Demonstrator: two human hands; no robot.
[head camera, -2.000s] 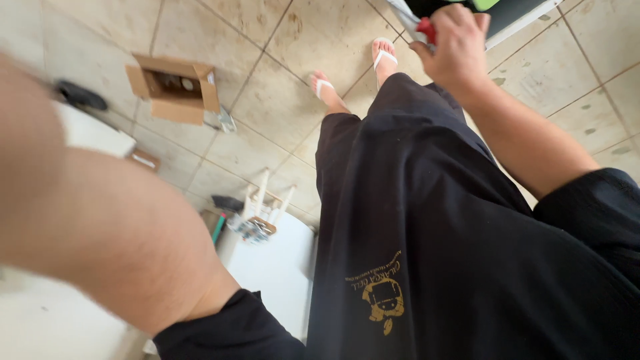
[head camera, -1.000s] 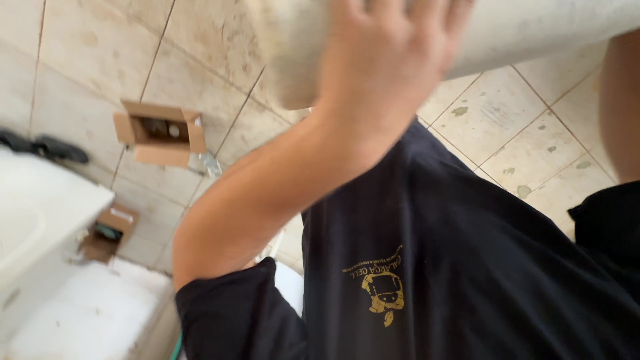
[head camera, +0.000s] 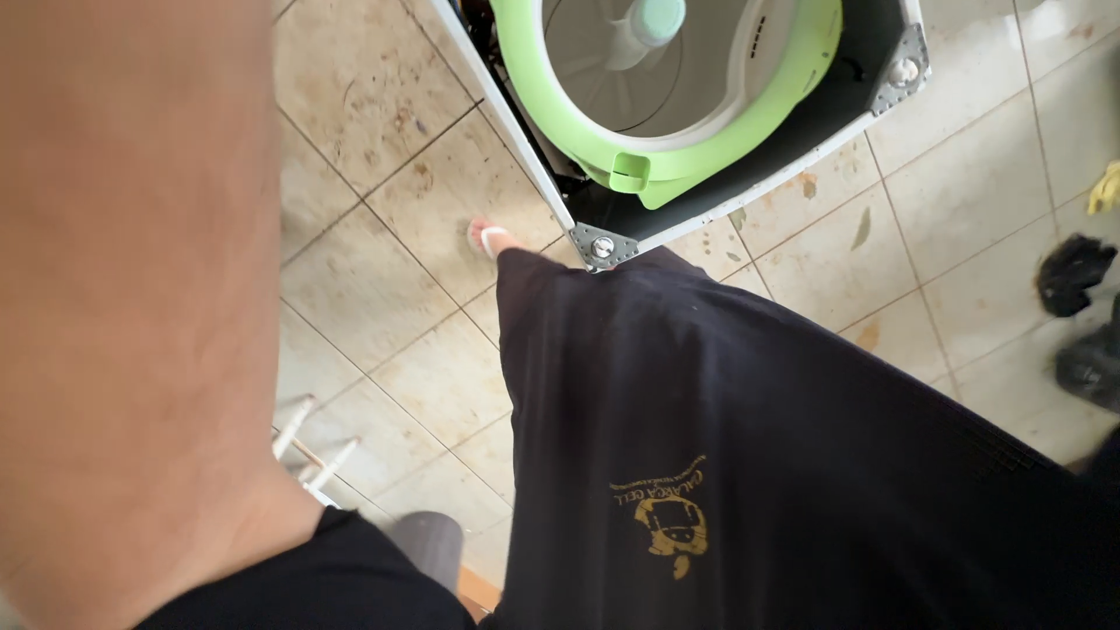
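An open-topped washing machine cabinet (head camera: 717, 226) stands at the top of the view. Inside it is a green tub ring (head camera: 560, 131) around a pale drum with a light-green agitator cap (head camera: 658, 19). Metal brackets (head camera: 604, 248) with a screw sit at its corners. My left arm, bare below a black sleeve, fills the left side, but its hand lies outside the frame. Neither my right hand nor its forearm shows. What the hands hold is hidden.
A foot in a white flip-flop (head camera: 492, 240) is beside the cabinet's near corner. White stool legs (head camera: 328, 464) stand at lower left. Black plastic bags (head camera: 1076, 273) and a yellow item (head camera: 1106, 189) lie on the tiled floor at right.
The large pale panel held across the top one second ago is out of view, and the washer's open top now shows. Both hands have left the view, which has shifted.
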